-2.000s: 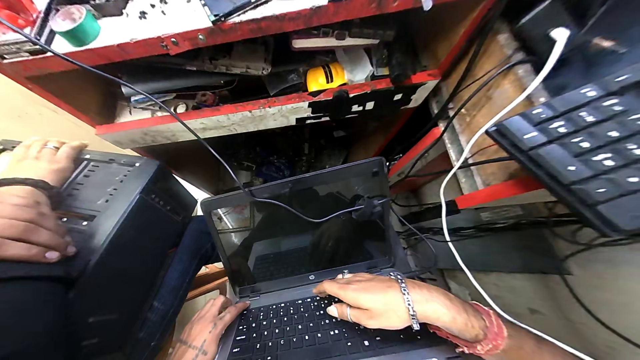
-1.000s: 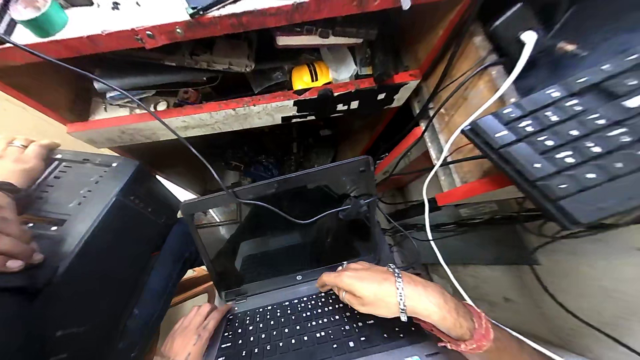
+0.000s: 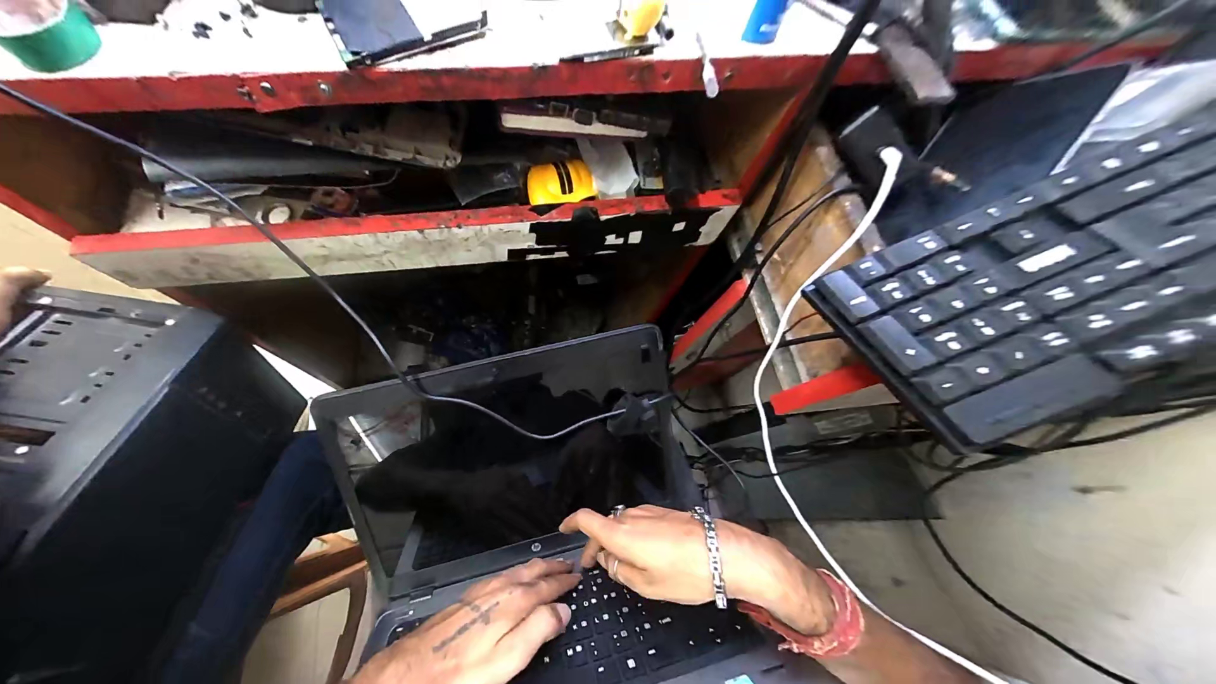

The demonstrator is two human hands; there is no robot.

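Note:
An HP laptop stands open low in the middle of the view, its screen (image 3: 513, 475) dark and reflective. My left hand (image 3: 484, 617) lies over the left part of the laptop keyboard (image 3: 627, 627), fingertips near the top rows. My right hand (image 3: 646, 556) rests on the upper right of the keyboard, with its fingers bent and tips close to the left fingertips. Neither hand holds anything. A silver bracelet (image 3: 712, 559) and a red thread band (image 3: 834, 617) circle the right wrist. A thin dark cable (image 3: 494, 423) crosses in front of the screen.
At the left a co-worker's hand (image 3: 17, 290) touches a black computer case (image 3: 190, 399). A red-edged bench (image 3: 408, 90) has a cluttered shelf with a yellow object (image 3: 560, 182). A black keyboard (image 3: 997, 313) juts in at the right, beside a white cable (image 3: 774, 418) and tangled black cords.
My left hand has moved right, from the laptop's left edge onto the keyboard. The co-worker's hand shows less at the left edge.

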